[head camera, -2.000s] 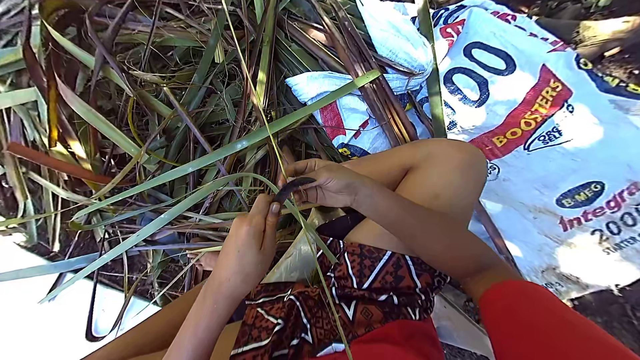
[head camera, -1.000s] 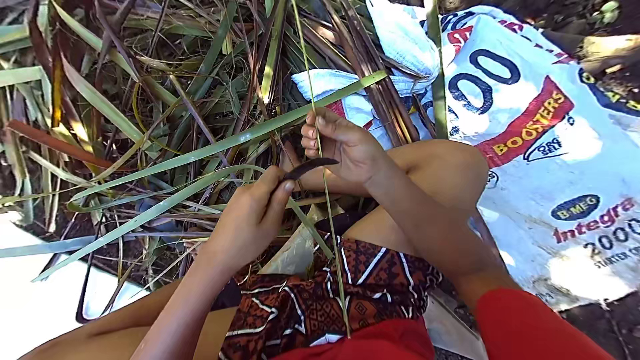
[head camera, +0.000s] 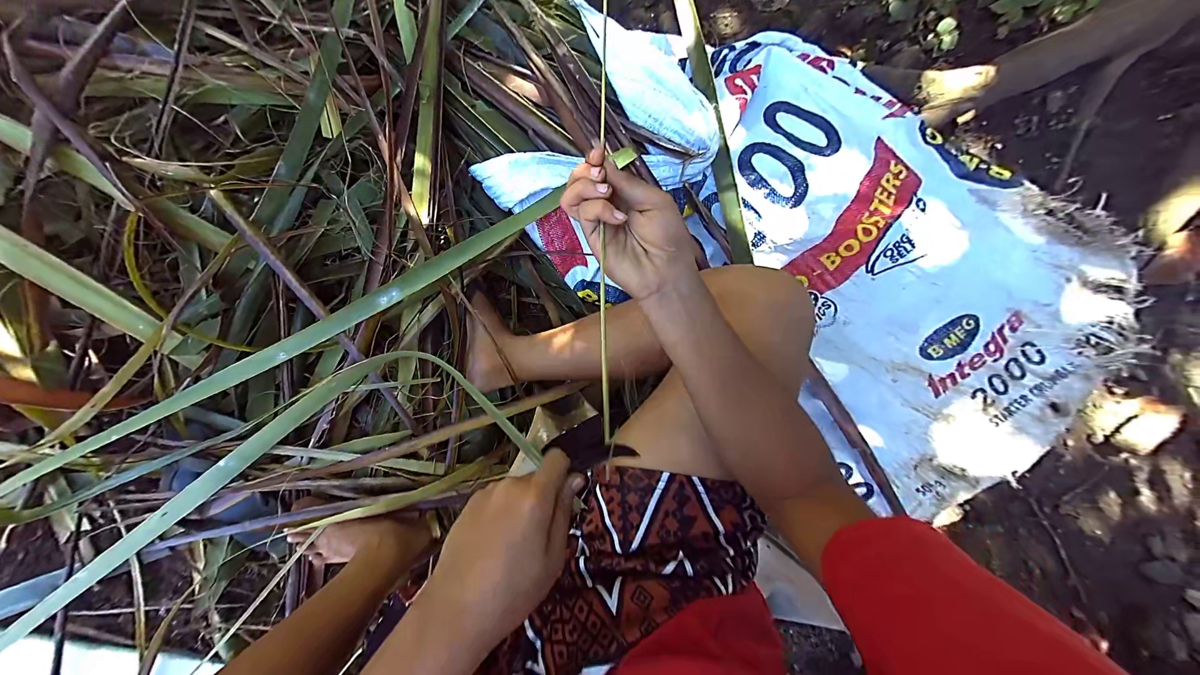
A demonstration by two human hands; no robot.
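My left hand (head camera: 520,525) is closed around a dark curved blade (head camera: 592,444) low over my lap, just above the patterned shorts (head camera: 647,534). Higher up, my right hand (head camera: 633,225) pinches a thin greenish leaf strip or midrib (head camera: 606,375) between thumb and fingers. That strip runs upright from the top edge down to the blade, its lower end beside or across the blade; which one cannot be told. A small green leaf piece (head camera: 622,157) shows at my right fingertips. Long green leaf blades (head camera: 309,342) stretch leftward, one of them ending close to my left hand.
A heap of long green and brown leaves (head camera: 234,187) covers the left side. My crossed legs and bare feet (head camera: 487,347) lie in the middle. To the right, a printed white woven feed sack (head camera: 937,253) is spread on dark soil (head camera: 1059,544).
My right hand has moved up and away from my left hand, with the thin strip between its fingers. Two seconds ago both hands were close together at the dark blade.
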